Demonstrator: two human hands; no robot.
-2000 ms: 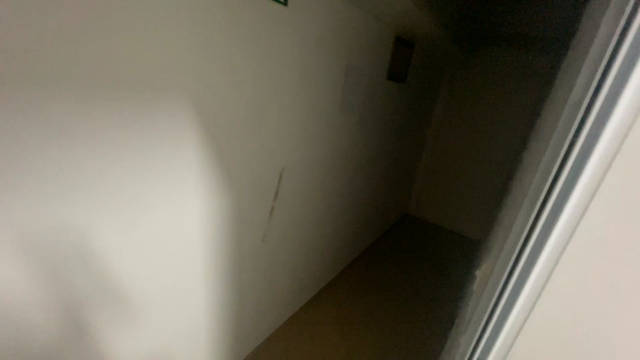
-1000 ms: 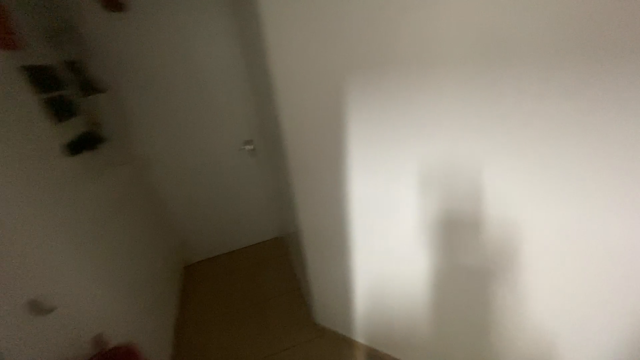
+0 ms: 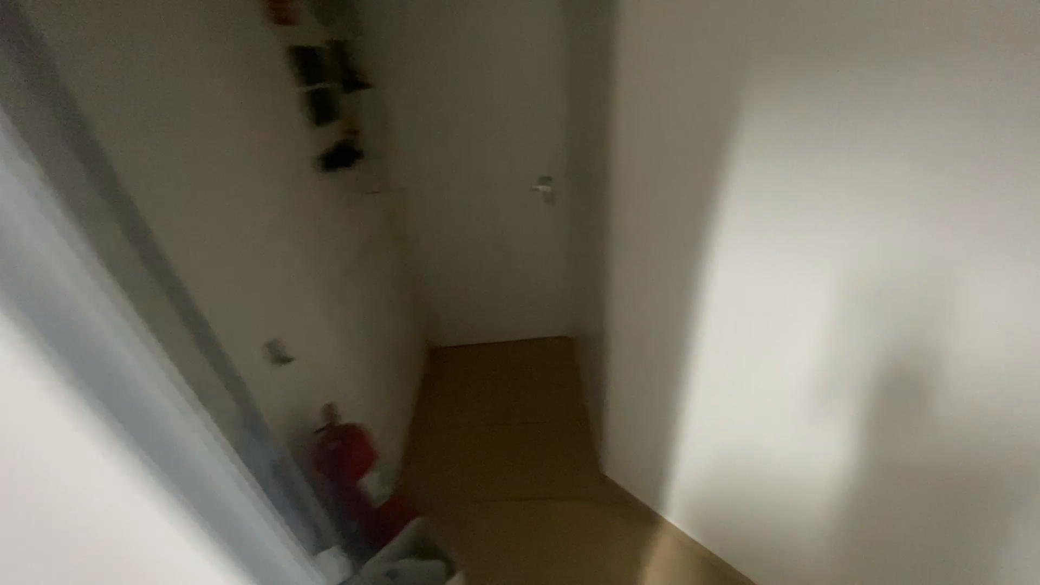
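Neither my left hand nor my right hand is in the head view. Ahead, a dim narrow corridor ends at a white door [image 3: 487, 260] with a metal lever handle [image 3: 543, 188]. The door looks closed. A blurred, pale door frame or edge [image 3: 122, 325] runs diagonally across the near left. On the right wall [image 3: 812, 203] lies a patch of light with a soft dark shadow in it.
A red object [image 3: 345, 455], seemingly a fire extinguisher, stands low by the left wall. Near it is a light-coloured container [image 3: 418, 561] with unclear contents. Several dark items [image 3: 325, 106] hang on the left wall above a small fitting [image 3: 279, 353]. The floor [image 3: 504, 455] is brown.
The view has swung round from a dark passage to the corridor with the door. The red object, cut off at the bottom edge a second ago, now shows more fully.
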